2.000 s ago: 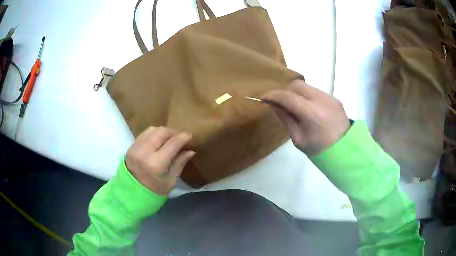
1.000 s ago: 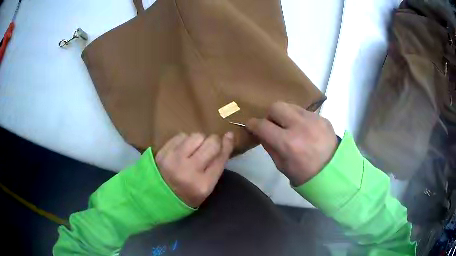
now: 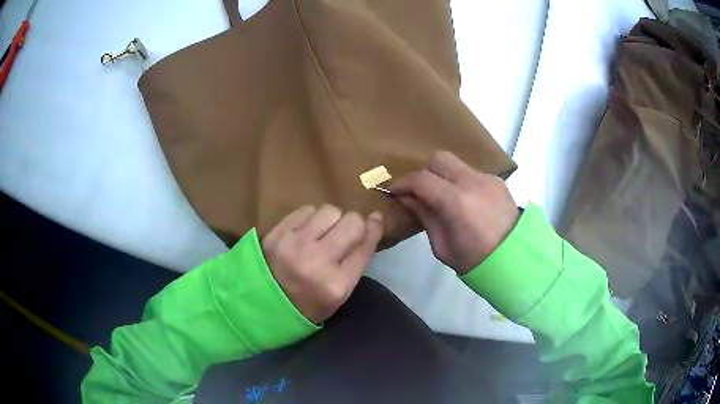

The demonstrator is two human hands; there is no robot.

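A tan-brown tote bag lies on the white-covered table. A pale-yellow rectangle of protective film sits low on the bag, near its seam. My right hand pinches a thin metal pick, and its tip is at the lower edge of the film. My left hand grips the bag's lower edge, thumb on top just below the film. Its fingers are curled, and the fabric under them is hidden.
A gold clasp lies at the bag's upper left corner. A red-orange handled tool is cut off at the far left. A brown pile of bags lies at the right. The white table's front edge curves along the lower left.
My hands have come together around the film, and the bag appears larger and closer. The pick tip has moved left to the film's lower edge. My left hand has taken hold of the bag's edge.
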